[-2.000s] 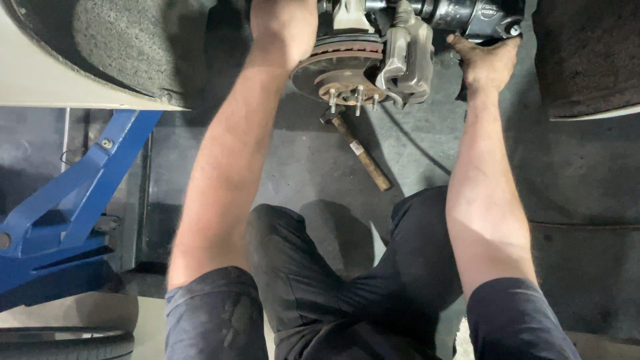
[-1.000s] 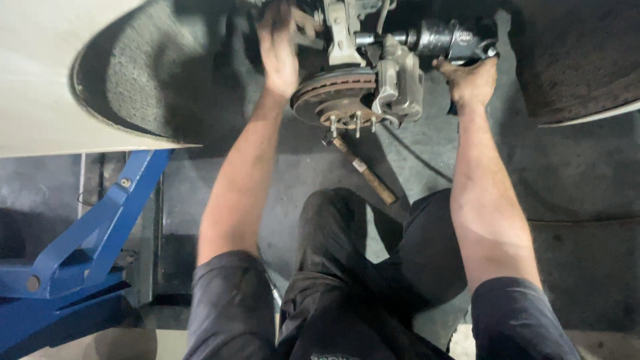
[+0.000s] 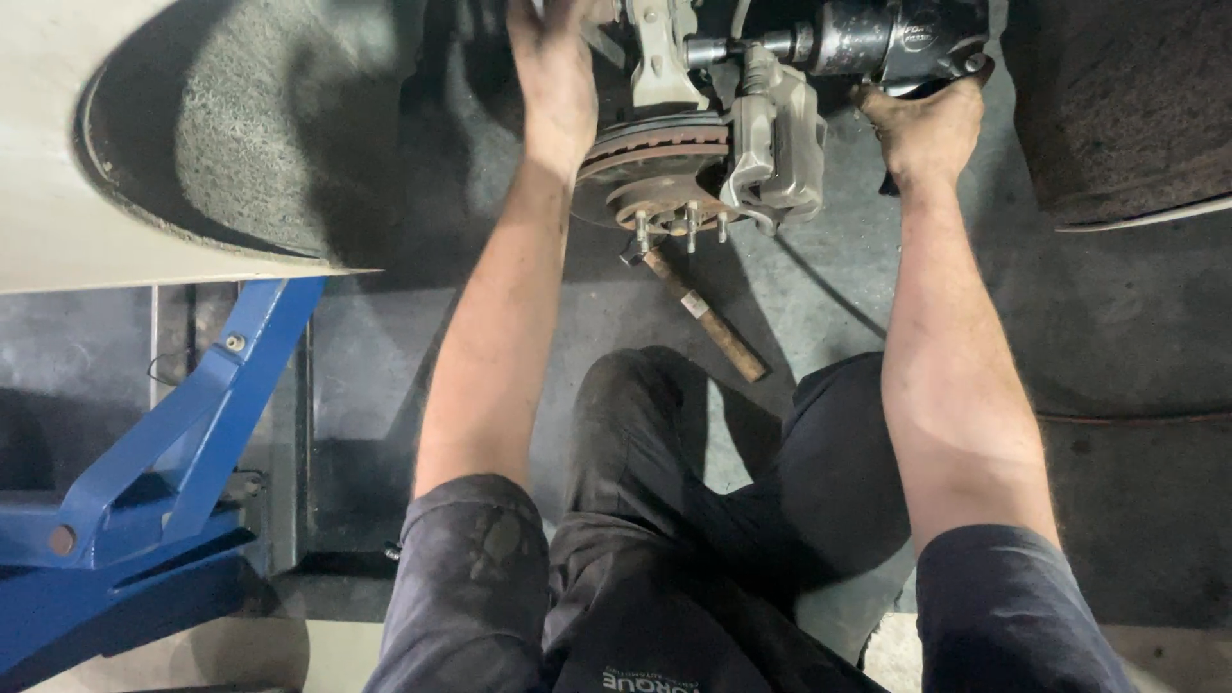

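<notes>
My right hand point(image 3: 929, 125) grips the handle of a black impact wrench point(image 3: 857, 43) at the upper right. The metal socket point(image 3: 710, 51) on its nose points left, against or close to the steering knuckle point(image 3: 664, 63). My left hand point(image 3: 556, 82) is at the knuckle's left side, its fingers cut off by the top edge; what they touch is hidden. Below the knuckle is a rusty vented brake disc point(image 3: 664, 159) with wheel studs pointing toward me. A brake caliper point(image 3: 784, 144) sits at the disc's right side, under the wrench.
A hammer with a wooden handle point(image 3: 717, 322) lies on the floor below the disc. The blue lift arm point(image 3: 207, 414) stands at left under the car's pale body panel point(image 3: 58, 221). Wheel-arch liners flank the hub. A hose point(image 3: 833, 294) runs behind the caliper, and a thin reddish line crosses the floor at right.
Two seconds ago the knuckle and wrench were partly cut off at the top; more of them shows now. My right hand stays on the wrench. The left hand's fingers have shifted beside the knuckle.
</notes>
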